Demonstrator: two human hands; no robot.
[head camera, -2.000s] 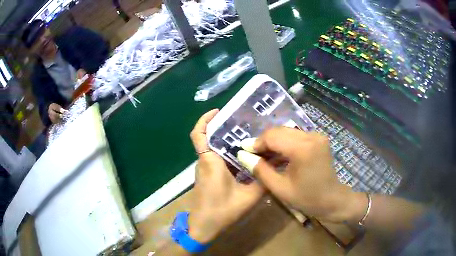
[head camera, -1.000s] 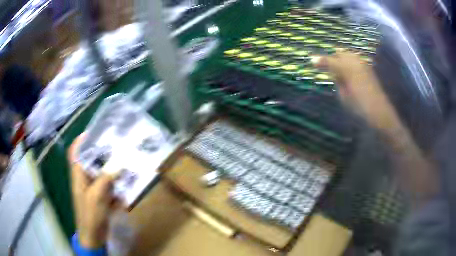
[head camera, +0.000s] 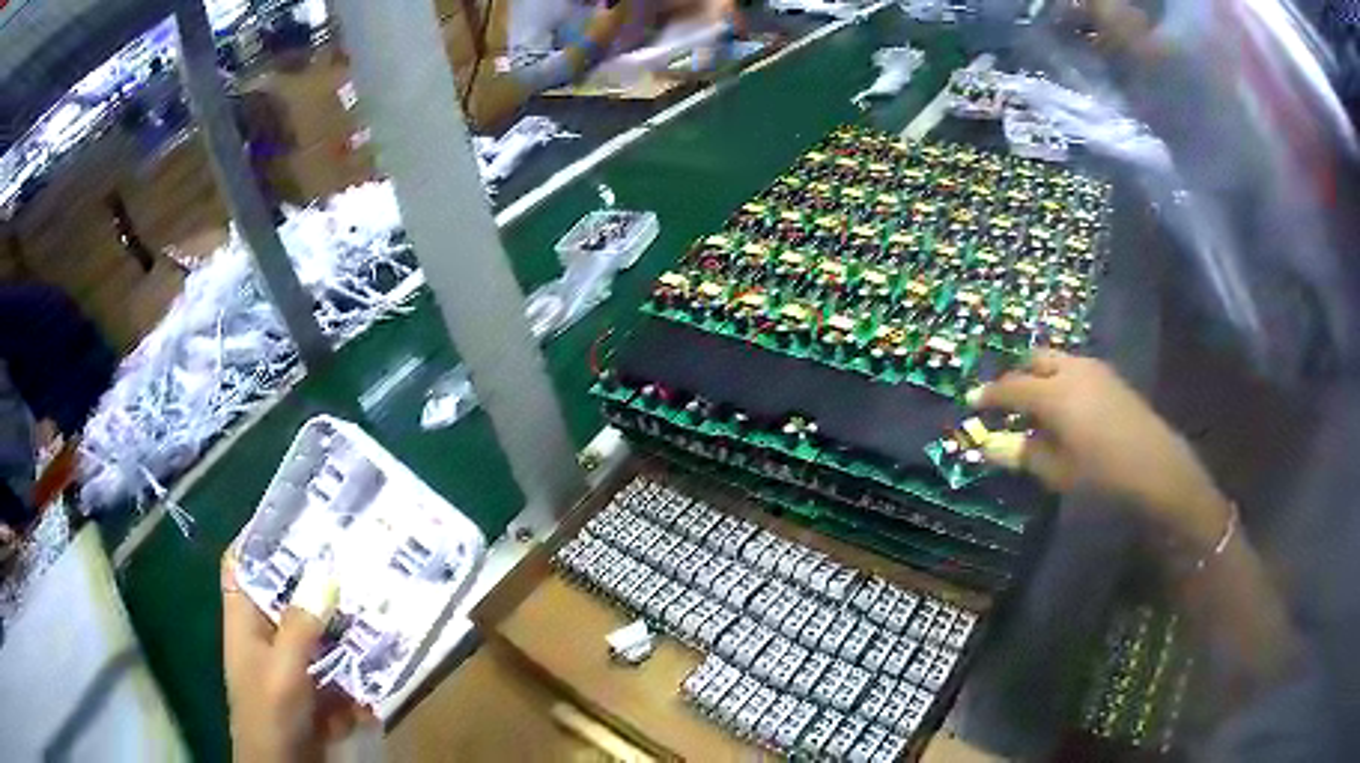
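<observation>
My left hand (head camera: 284, 656) holds a white housing shell (head camera: 391, 522) at the lower left, open side up, thumb inside it. Slots and ribs show in the shell, with thin wires near its lower corner. My right hand (head camera: 1081, 425) holds a small green circuit board (head camera: 962, 456) with yellow parts between its fingertips, at the front right of the PCB stack (head camera: 895, 246). The fingertips wear pale finger cots. A dark separator sheet (head camera: 776, 391) shows along the stack's front.
A brown component carton (head camera: 515, 604) holds rows of block components (head camera: 776, 611) and one loose white piece (head camera: 630, 641). A grey metal post (head camera: 448, 254) stands behind the shell. Bagged parts (head camera: 604, 239) lie on the green conveyor. White cords (head camera: 224, 336) are heaped beyond. Another person's arms (head camera: 597, 45) show at the top.
The view has turned right. My left hand has moved the shell to the lower left. My right hand has left the shell, reached the PCB stack and taken hold of a board.
</observation>
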